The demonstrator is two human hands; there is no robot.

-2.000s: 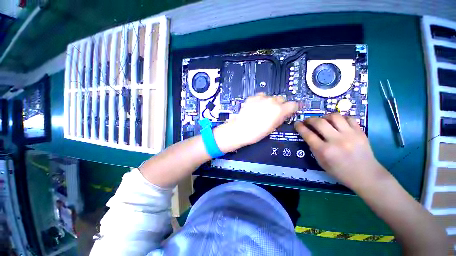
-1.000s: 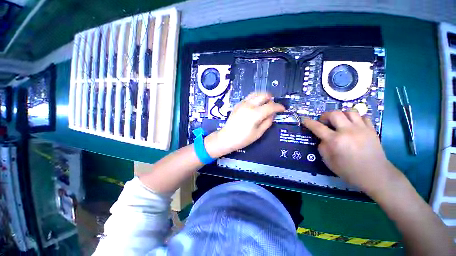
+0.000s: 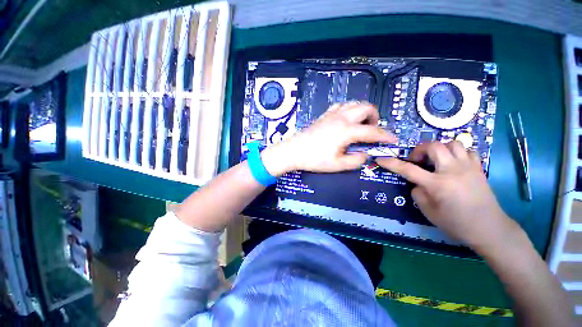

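Note:
An open laptop base lies in front of me, with a mainboard (image 3: 408, 115), a left fan (image 3: 272, 95), a right fan (image 3: 443, 98) and a black battery pack (image 3: 338, 191). My left hand (image 3: 332, 140), with a blue wrist band (image 3: 258, 163), reaches over the board's middle edge above the battery. My right hand (image 3: 453, 185) lies over the battery's right part, its index finger stretched to the same spot. Small light cables (image 3: 383, 151) show between the fingertips. Whether either hand pinches them cannot be told.
Silver tweezers (image 3: 521, 156) lie right of the laptop. A white compartment tray (image 3: 220, 96) with narrow black parts and thin wires stands at the left. Another white tray (image 3: 565, 223) is cut off at the right edge. Black matting (image 3: 472, 45) lies under the laptop on the green bench (image 3: 533, 76).
My left hand has moved right and its fingers now reach over the cable spot. My right index finger has stretched left towards them. The laptop shows slightly further right in view than two seconds ago.

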